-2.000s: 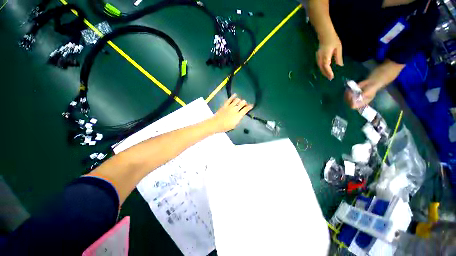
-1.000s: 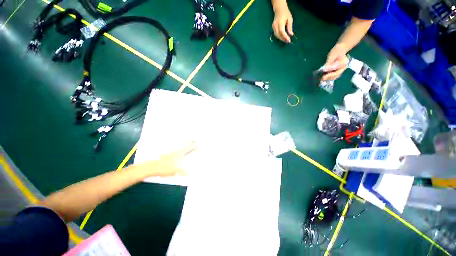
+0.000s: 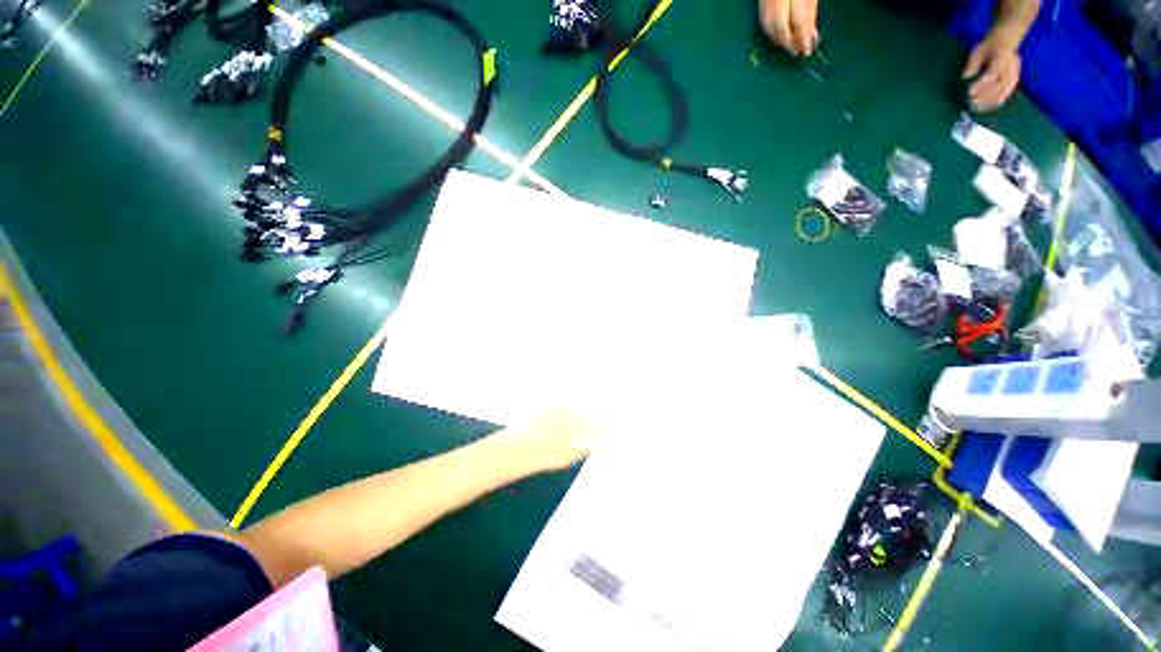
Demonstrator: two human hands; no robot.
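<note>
Two white sheets, one toward the back and one nearer me, lie overlapping and almost fully washed out by glare. A small grey printed block shows on the nearer sheet. My left hand reaches in from the lower left and lies at the front edge of the back sheet, beside the nearer one. Its fingers are lost in the glare, so I cannot tell whether they grip paper. My right hand is out of the picture.
A looped black harness with white connectors lies at the back left, a smaller loop at the back centre. Small bags, red-handled cutters, a power strip and a wire bundle are right. Another person's hands are at the top.
The view has shifted. My left hand has moved from the harness branch to the sheets, and the sheets lie at new angles. The other person's hand has let go of a small bag and moved back.
</note>
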